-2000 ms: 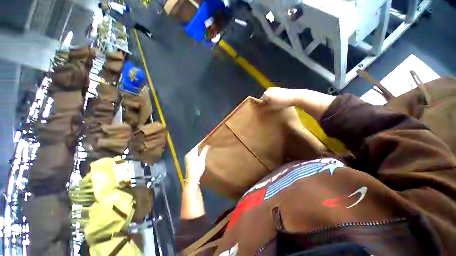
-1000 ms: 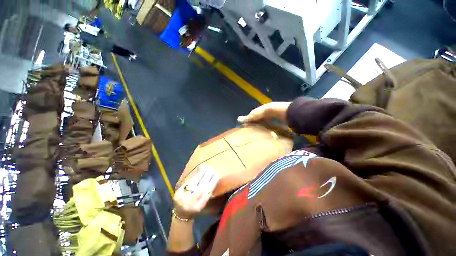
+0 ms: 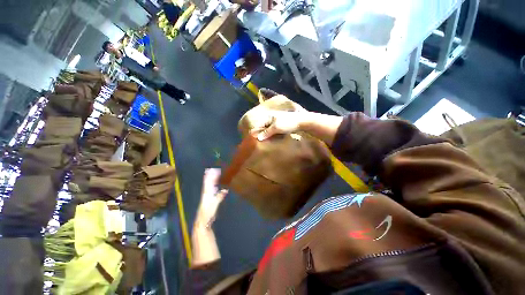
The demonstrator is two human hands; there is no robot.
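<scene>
A brown tote bag [image 3: 282, 173] hangs in the air in front of my jacket, with its red-brown hem band facing left. My right hand [image 3: 276, 124] is closed on the bag's upper edge, where the fabric bunches around the fingers. My left hand [image 3: 212, 193] is at the lower left end of the hem band, fingers stretched and blurred; whether it grips the fabric cannot be told. A short dark seam line shows on the bag body. The bag's lower side lies close to my jacket.
A brown bag pile [image 3: 489, 144] and a white board [image 3: 442, 115] are at the right. A white machine table [image 3: 371, 63] and a blue bin [image 3: 237, 60] stand ahead. Racked brown bags [image 3: 103, 173] and yellow bags [image 3: 92, 253] line the left. A person [image 3: 141, 69] is at the upper left.
The bag has turned and its upper part is now bunched in my right hand, which has moved left. My left hand has moved from the bag's face to the end of its hem.
</scene>
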